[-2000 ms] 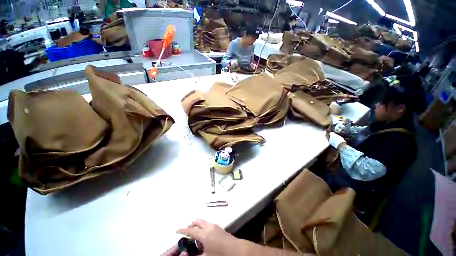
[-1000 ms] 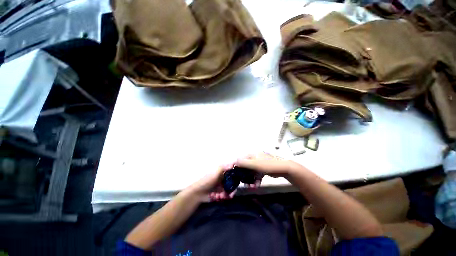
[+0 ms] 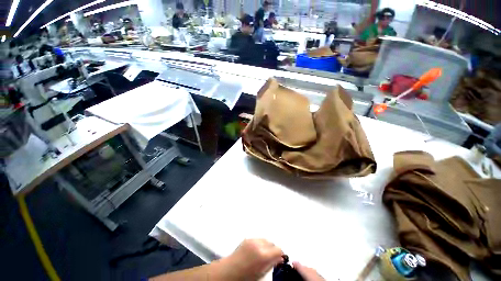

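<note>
A small black object (image 3: 284, 271) is between my hands at the bottom edge, partly cut off; I cannot tell what it is. My left hand (image 3: 255, 260) is bare and its fingers hold the object from the left. My right hand (image 3: 309, 272) shows only in part at the object's right side; the rest is cut off by the bottom edge. A brown bag body (image 3: 307, 134) stands in folds on the white-covered table (image 3: 241, 211), beyond my hands.
A heap of brown bags (image 3: 439, 206) lies on the right. A cup (image 3: 393, 266) with blue and silver bottles stands before it, a slim stick (image 3: 369, 264) beside it. Sewing machine tables (image 3: 66, 148) are left across a dark floor. A person in green (image 3: 379, 27) is at the back.
The view has swung left and up, so the machines and back of the room show again. My hands are now at the bottom edge, still around the black object.
</note>
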